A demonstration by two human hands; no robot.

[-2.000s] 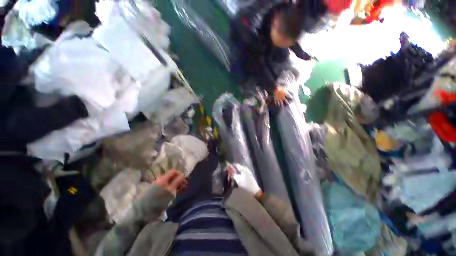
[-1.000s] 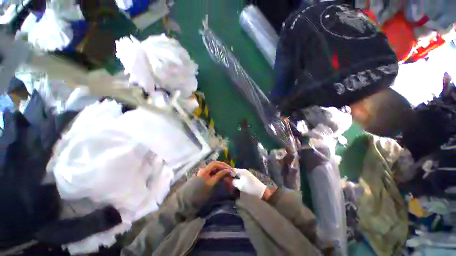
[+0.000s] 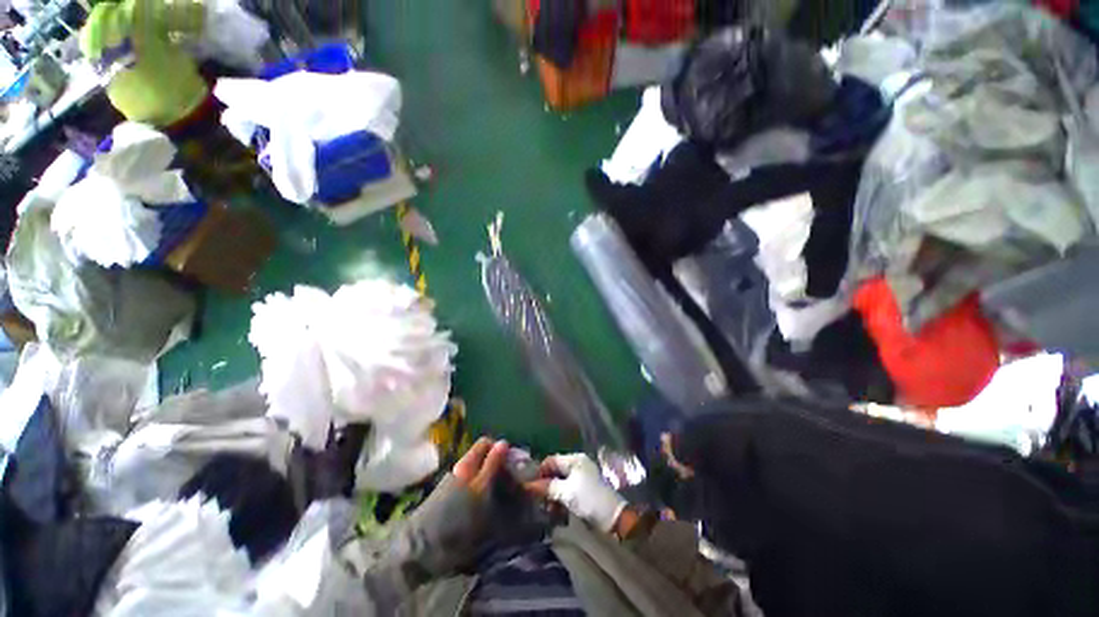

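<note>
My left hand (image 3: 482, 463) is bare and sits low in the middle of the view, its fingers bent. My right hand (image 3: 583, 487) wears a white glove or wrap with bare fingertips and is just to the right of it. The fingertips of both hands come close together around a small pale item (image 3: 518, 459). It is too small and blurred to name, and I cannot tell which hand grips it.
A person in black (image 3: 868, 506) is close at the lower right. A plastic-wrapped roll (image 3: 645, 307) and a thinner one (image 3: 542, 344) lie on the green floor (image 3: 470, 157). White cloth (image 3: 350, 362) is heaped at left. A blue crate (image 3: 350, 166), red cloth (image 3: 934, 350) and plastic-wrapped bales (image 3: 988, 157) stand farther off.
The view has moved forward along the floor. The person in black has shifted to the lower right of the view. My hands, apart two seconds ago, remain together as one second ago.
</note>
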